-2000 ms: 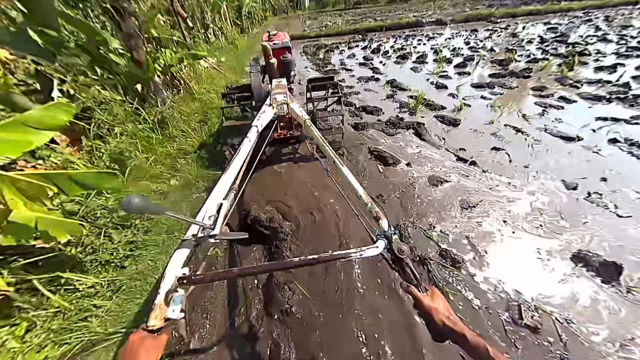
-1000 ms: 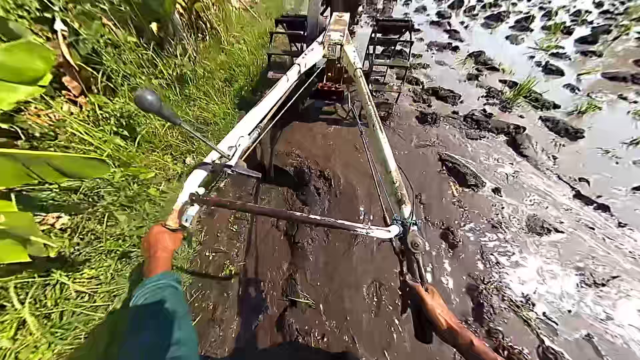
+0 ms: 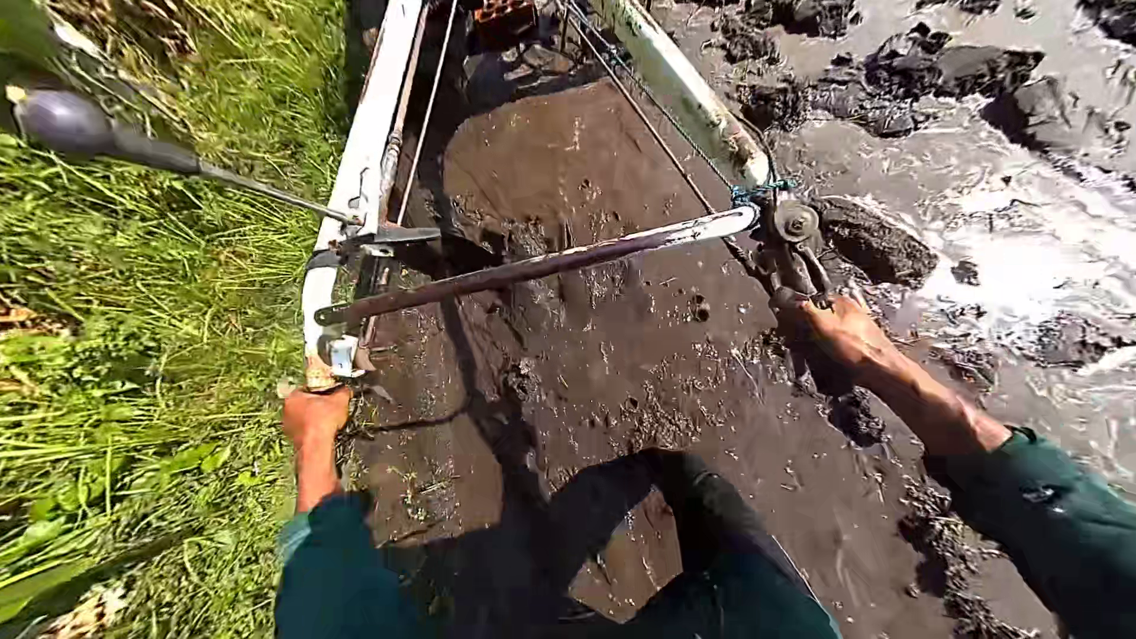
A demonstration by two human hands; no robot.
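Observation:
My left hand (image 3: 316, 414) grips the end of the left handlebar (image 3: 362, 133) of a walking tractor, a white metal tube with worn paint. My right hand (image 3: 839, 330) is closed round the grip at the end of the right handlebar (image 3: 679, 84), just below a round metal fitting (image 3: 795, 220) and blue cord (image 3: 761, 192). A rusty crossbar (image 3: 541, 264) joins the two handlebars. From the left one a lever with a dark round knob (image 3: 67, 122) sticks out over the grass. The tractor's engine and wheels are out of view.
Wet brown mud (image 3: 621, 355) lies between the handlebars and under my legs (image 3: 710, 550). Tall green grass (image 3: 177, 355) borders it on the left. To the right are dark mud clods (image 3: 950, 71) and shiny, watery mud (image 3: 1003, 231). A reddish metal part (image 3: 504, 19) shows at the top.
The view has tipped down, so the tractor's wheels have left the picture and my legs now show. Both hands remain on the handlebars.

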